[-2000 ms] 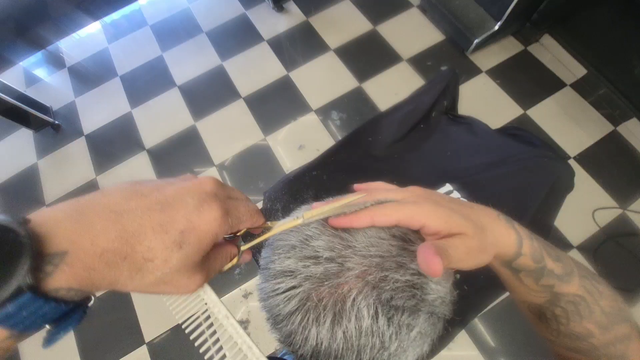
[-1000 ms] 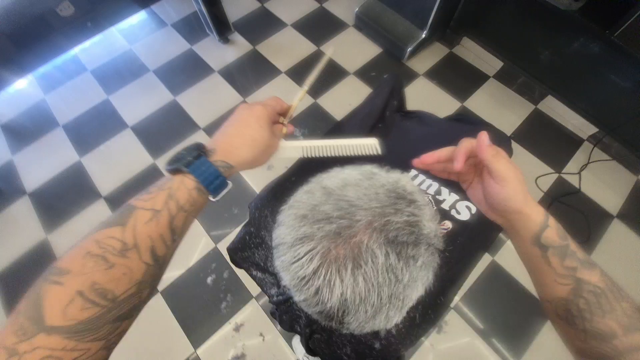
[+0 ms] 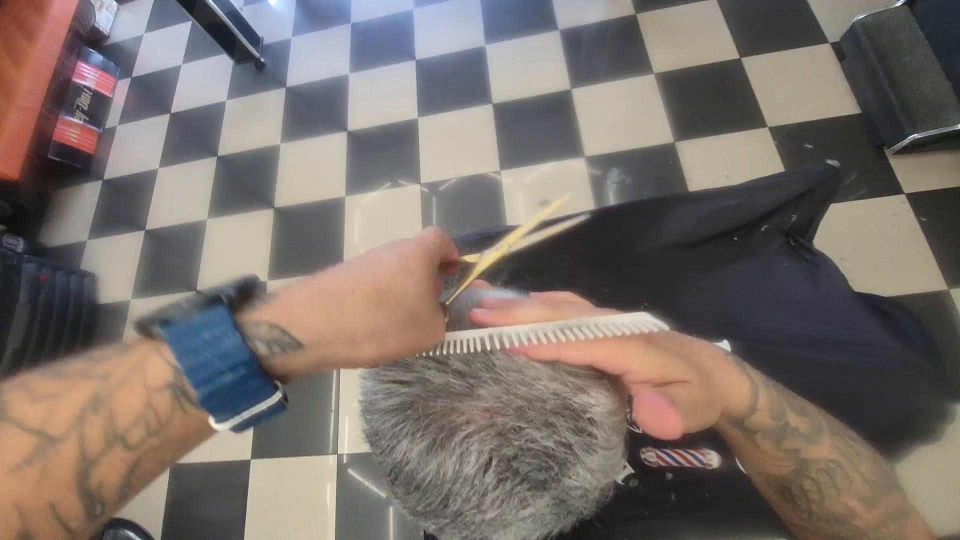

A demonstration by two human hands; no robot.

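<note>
My left hand (image 3: 382,300), with a blue-banded watch (image 3: 217,360) on its wrist, holds gold haircutting scissors (image 3: 514,240) with their blades apart. The same hand also holds a white comb (image 3: 555,334), which lies across the front of a seated person's grey hair (image 3: 495,442), teeth toward the hair. My right hand (image 3: 645,360) is at the front of the head, its fingers extended beside and partly behind the comb; whether hair lies between them cannot be told. A dark cape (image 3: 697,262) covers the person and bears a striped barber-pole print (image 3: 680,457).
Black and cream checkered tiles (image 3: 536,97) cover the floor. A dark footrest with a metal edge (image 3: 911,82) is at the upper right. A dark metal leg (image 3: 225,30) stands at the upper left, near an orange surface (image 3: 30,75) and a black-and-red box (image 3: 84,109).
Since one second ago, my right hand has come to the front of the hair, beside the comb, where it was apart before. The scissors' blades now show apart. The view has shifted.
</note>
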